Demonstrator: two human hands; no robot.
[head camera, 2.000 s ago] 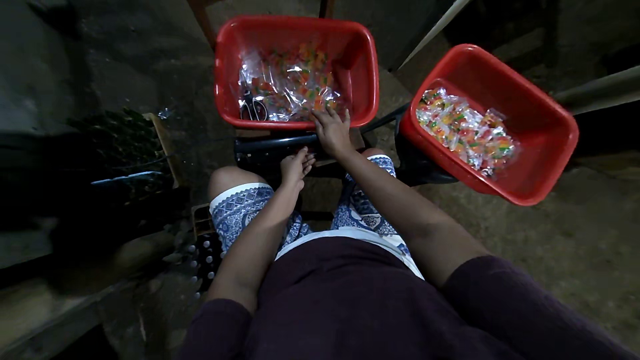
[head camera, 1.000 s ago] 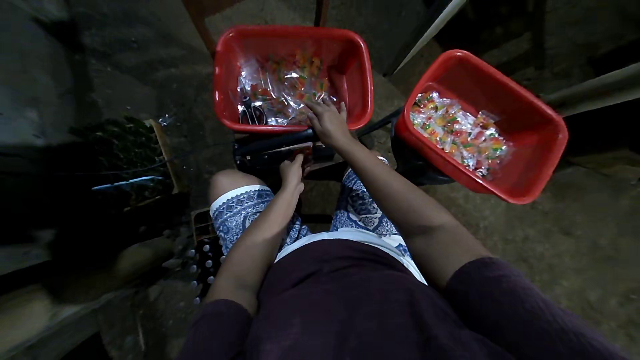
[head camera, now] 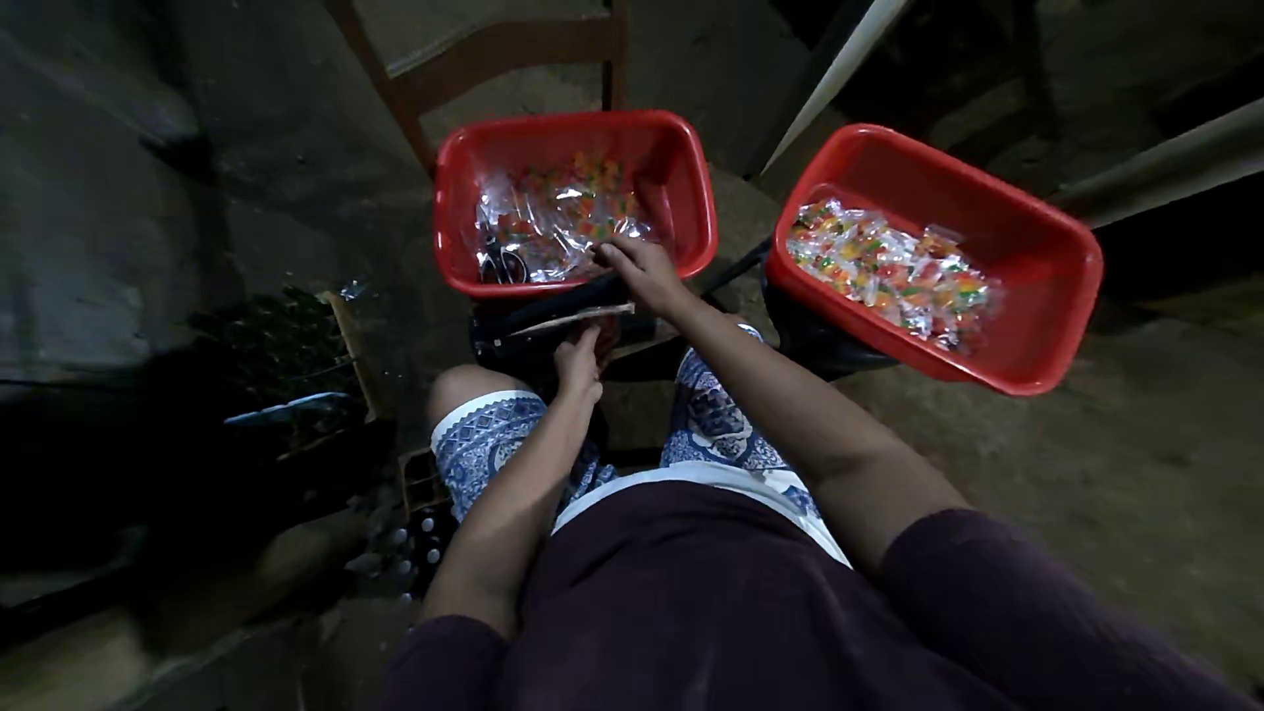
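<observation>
A long black device, seemingly a bag sealer (head camera: 553, 321), lies across in front of my knees, with a pale strip along it. My left hand (head camera: 580, 363) is at its near side, fingers on what looks like a small clear bag with reddish contents (head camera: 606, 336), partly hidden. Over the device's right end, by the near rim of a red plastic tub (head camera: 703, 212), my right hand (head camera: 642, 269) has bent fingers; its grip is unclear. Inside that tub lie clear plastic bags (head camera: 563, 222), loose orange and green pieces (head camera: 597, 173) and black-handled scissors (head camera: 502, 262).
To the right, a second red tub (head camera: 1047, 257) holds many small clear packets of colourful pieces (head camera: 889, 262). Behind the first tub stands a brown chair (head camera: 513, 49). A crate with bottles (head camera: 420, 543) is by my left leg, and a wooden-edged box (head camera: 351, 346) stands farther left.
My right hand has moved from over the tub's contents back to its near rim. The pale strip on the black device has come into sight. The view has tilted up.
</observation>
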